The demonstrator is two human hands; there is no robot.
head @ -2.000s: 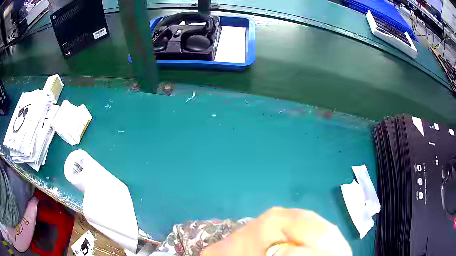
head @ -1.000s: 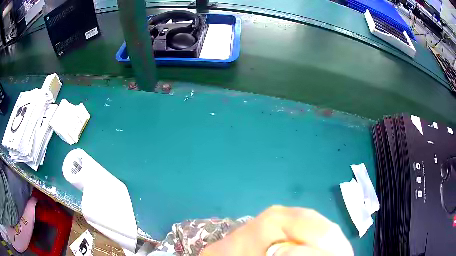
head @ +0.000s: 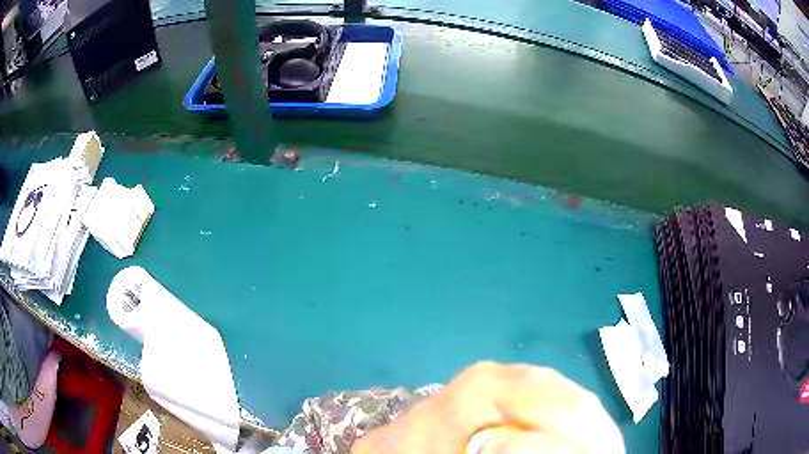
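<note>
One hand, which looks like my left hand (head: 497, 412), is large and blurred at the bottom edge, cut off there. Its fingers look bent, with a small pale ring-like spot on it; whether it holds anything is hidden. Patterned cloth (head: 355, 418) lies left of it. My right hand is out of the picture. The green bench (head: 355, 275) lies in front. On it, a stack of flat black box blanks (head: 690, 328) stands at the right with crumpled white paper (head: 634, 355) beside it. A white paper roll (head: 182, 332) with a trailing strip lies at the left edge.
A manual stack (head: 40, 226) and small folded papers (head: 120, 217) lie far left. On the conveyor (head: 497, 115) are a black box (head: 111, 49) and a blue tray (head: 377, 106) holding a headset, partly behind a green post (head: 238, 80). A red stool (head: 84, 408) is lower left.
The blue tray with the headset and the black box have moved left along the conveyor. The visible hand and the things on the bench have stayed nearly the same.
</note>
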